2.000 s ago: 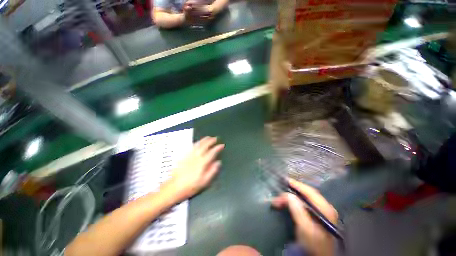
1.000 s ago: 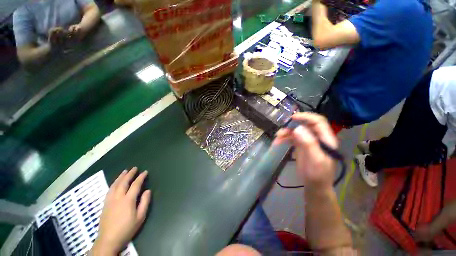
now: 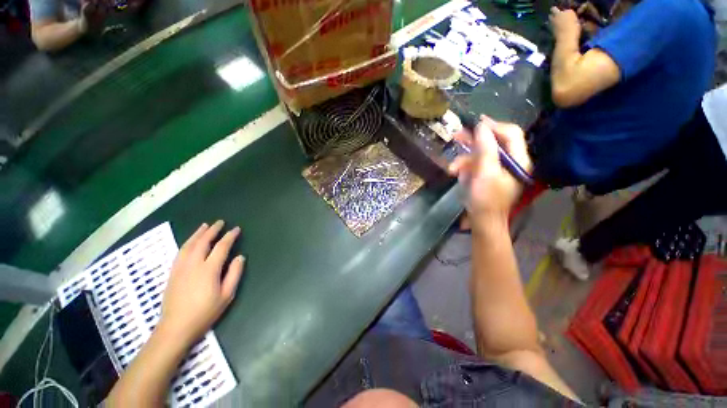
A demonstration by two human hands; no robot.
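My right hand (image 3: pixel 493 169) holds the black soldering iron (image 3: pixel 512 162) raised over the dark box (image 3: pixel 414 145) at the bench's right edge; its tip is blurred. My left hand (image 3: pixel 201 279) rests with fingers spread and nothing in it, partly over the component tray (image 3: pixel 137 280). The tray is a white sheet with rows of small dark parts. The square brown pad (image 3: pixel 363 190) with silvery strands and scraps lies between the hands, touched by neither.
A carton (image 3: pixel 331 40) stands behind a black fan grille (image 3: pixel 343 123). A tape roll (image 3: pixel 428 86) and white pieces (image 3: pixel 478 48) are at the back right. A smartphone (image 3: pixel 86 339) lies on the tray. A person in blue (image 3: pixel 646 96) sits right, near red crates (image 3: pixel 650 319).
My right hand has moved from low over the bench beside the pad to the dark box, still holding the iron. The view has swung right. My left hand stays flat by the tray.
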